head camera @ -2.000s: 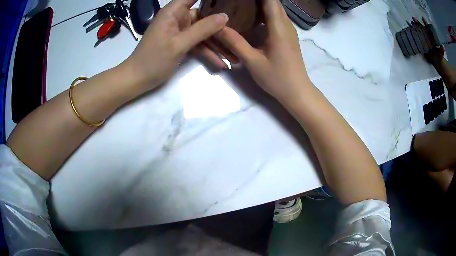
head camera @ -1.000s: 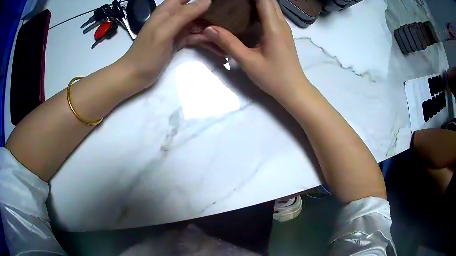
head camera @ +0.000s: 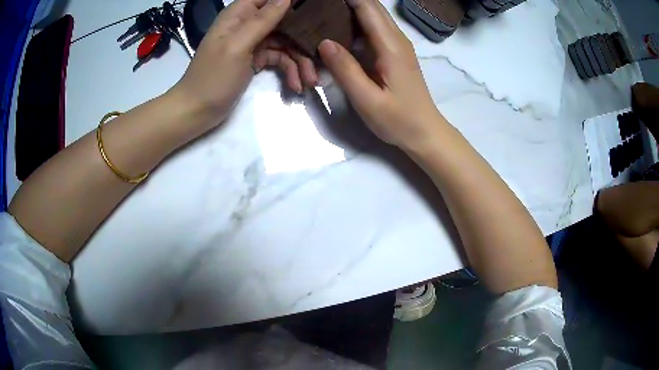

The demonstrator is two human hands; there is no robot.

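Note:
A brown wood-grain piece (head camera: 318, 25) is held between my two hands at the top edge of the picture, tilted, with a small dark mark near its upper left corner. My left hand (head camera: 242, 58) grips its left side, thumb at the upper left edge and fingers curled below. My right hand (head camera: 386, 83) grips its right side, with the thumb on its lower edge and a finger at its upper right. The top of the piece is cut off by the picture's edge.
A red-edged smartphone (head camera: 45, 97) lies far left. Keys with a red tag (head camera: 149, 45) and a black oval object (head camera: 201, 22) lie beside my left hand. Stacked pieces (head camera: 433, 16) stand beyond my right hand, more (head camera: 598, 55) far right. A neighbour's arm (head camera: 629, 209) is near black pads (head camera: 626, 155).
The wood-grain piece has turned and tilted in my hands, and its brown face shows more clearly. My left fingers have curled below it. The neighbour's hand has moved from the far stack towards the pads.

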